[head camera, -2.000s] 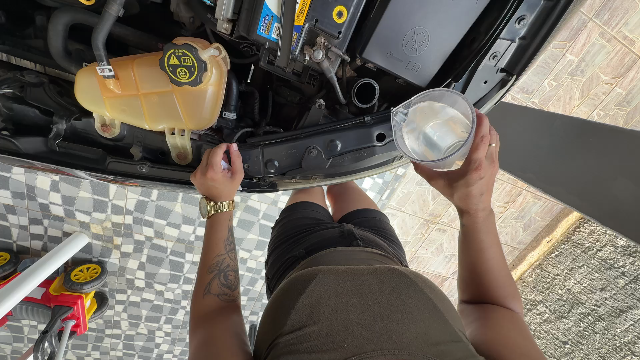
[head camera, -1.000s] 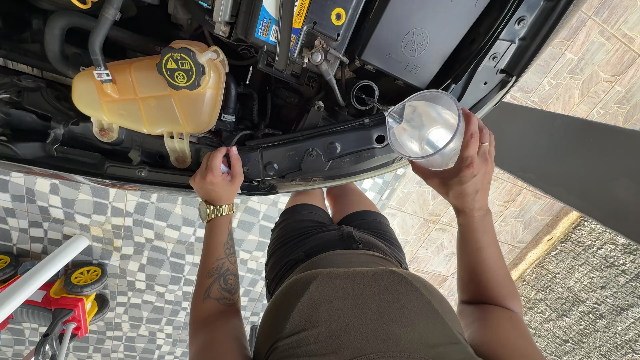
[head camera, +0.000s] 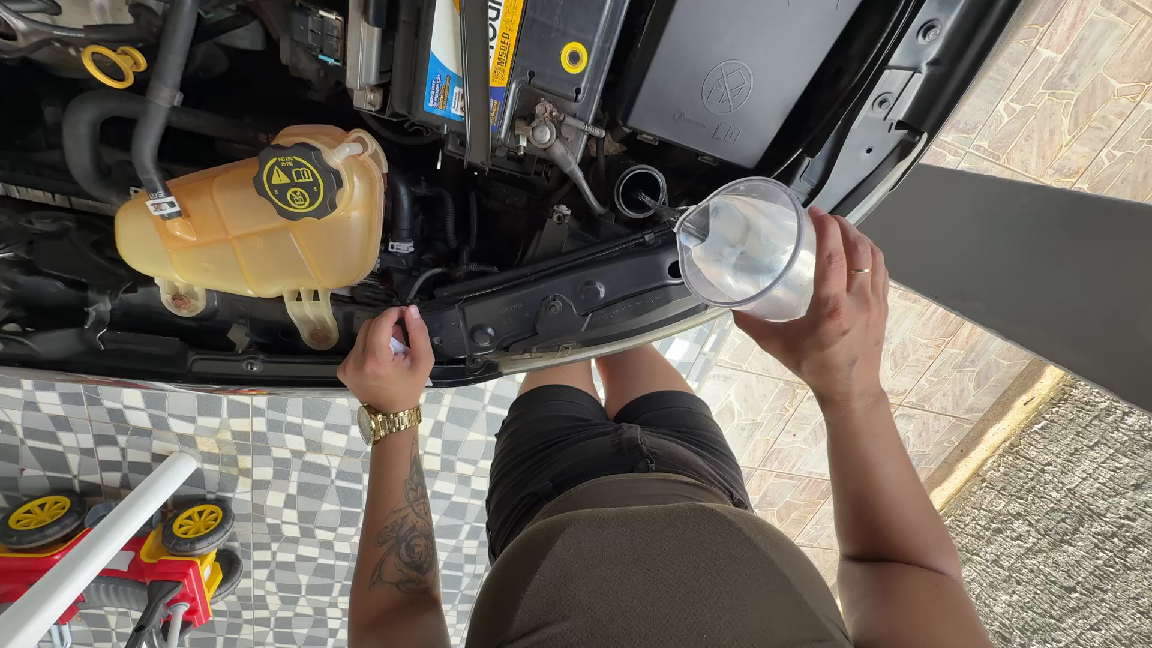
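My right hand (head camera: 837,315) grips a clear plastic jug (head camera: 747,247) of clear liquid, tilted over the front edge of the engine bay. From its spout a thin stream runs into the round open filler neck (head camera: 641,191) beside the battery. My left hand (head camera: 389,360) rests at the front edge of the bay, fingers curled around a small whitish thing, mostly hidden, that I cannot identify. Above and left of that hand sits the amber coolant expansion tank (head camera: 252,225), its black cap (head camera: 297,182) in place.
A car battery (head camera: 558,81) and a black plastic box cover (head camera: 729,72) lie behind the filler neck. A yellow dipstick ring (head camera: 113,65) shows at the upper left. On the tiled floor are a red and yellow wheeled toy (head camera: 180,576) and a white pole (head camera: 99,549).
My right hand has tilted the jug and moved it slightly left toward the filler neck; a stream now leaves the spout. My left hand has stayed at the front edge.
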